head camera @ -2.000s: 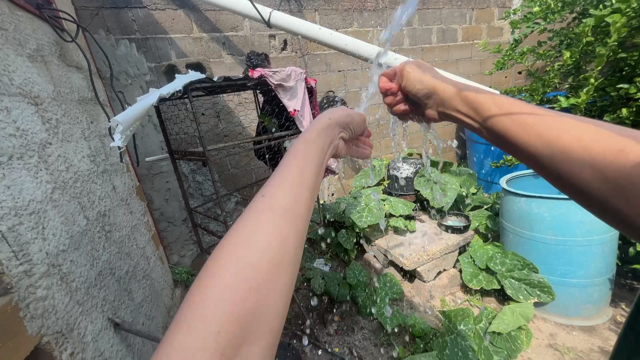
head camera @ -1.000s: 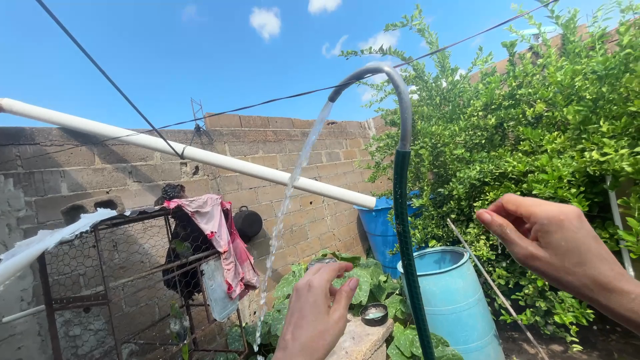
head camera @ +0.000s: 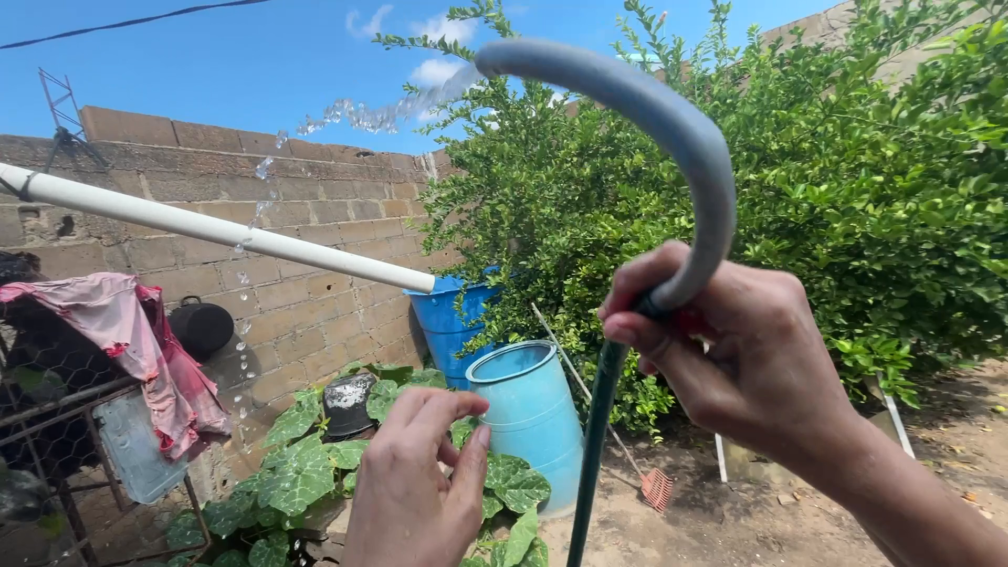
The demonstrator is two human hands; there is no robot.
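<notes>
A green garden hose (head camera: 600, 441) rises from the bottom of the view to a grey hose end (head camera: 693, 142), which curves over to the left. Water (head camera: 378, 113) spouts from its mouth and falls in drops past the white pipe. My right hand (head camera: 724, 346) grips the hose where the green and grey parts meet, thumb and fingers closed round it. Left of the hose, my left hand (head camera: 429, 472) is raised with its thumb and fingers apart, holding nothing, in front of the light blue barrel (head camera: 528, 417).
A white pipe (head camera: 197, 224) slopes down to a blue barrel (head camera: 449, 323) by the block wall (head camera: 276, 295). At left a wire-mesh cage frame (head camera: 63, 405) bears a pink cloth (head camera: 134, 339). Broad-leaved plants (head camera: 303, 476), a red rake (head camera: 655, 490) and a large bush (head camera: 866, 197) stand about.
My right hand, apart from the hose one second ago, now grips it. The water stream now leaves the hose end more sideways. The view has risen since two seconds ago.
</notes>
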